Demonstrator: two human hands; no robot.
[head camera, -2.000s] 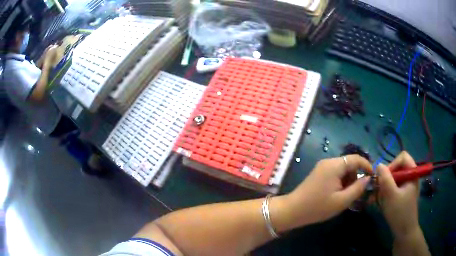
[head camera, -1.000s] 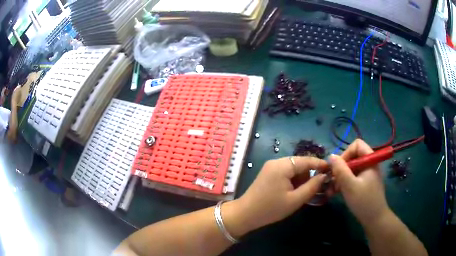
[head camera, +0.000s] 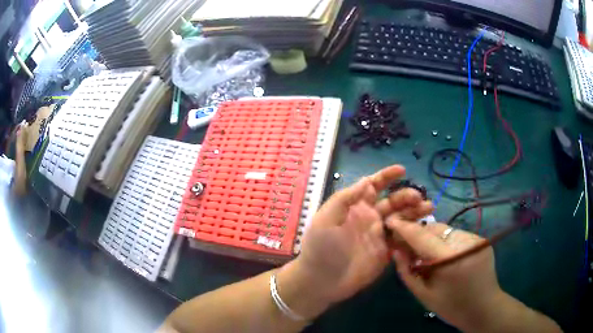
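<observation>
My left hand (head camera: 351, 237) is turned palm up, fingers partly spread, beside the red tray. My right hand (head camera: 452, 276) is closed, its fingertips touching the left palm and fingers. A dark speck shows between them, too small to name. The red end of the test probe (head camera: 421, 266) shows at the right hand's fingers; most of its handle is hidden. Its blurred lead (head camera: 478, 248) crosses the back of that hand. The fixture is almost wholly hidden behind the hands; a pale bit shows above the right hand.
The red component tray (head camera: 250, 201) bears a round metal marker (head camera: 197, 189). White trays (head camera: 149, 201) lie left. Dark component piles (head camera: 374, 121) and tiny silver parts lie on the mat. Blue cable (head camera: 469, 110), keyboard (head camera: 448, 62) and mouse (head camera: 564, 155) are right. Another person's arm (head camera: 19, 156) shows far left.
The view has swung right, shifting the bench left. My left hand has turned from a pinch at the fixture to palm up. My right hand has lowered; the red handle has dropped mostly behind its fingers.
</observation>
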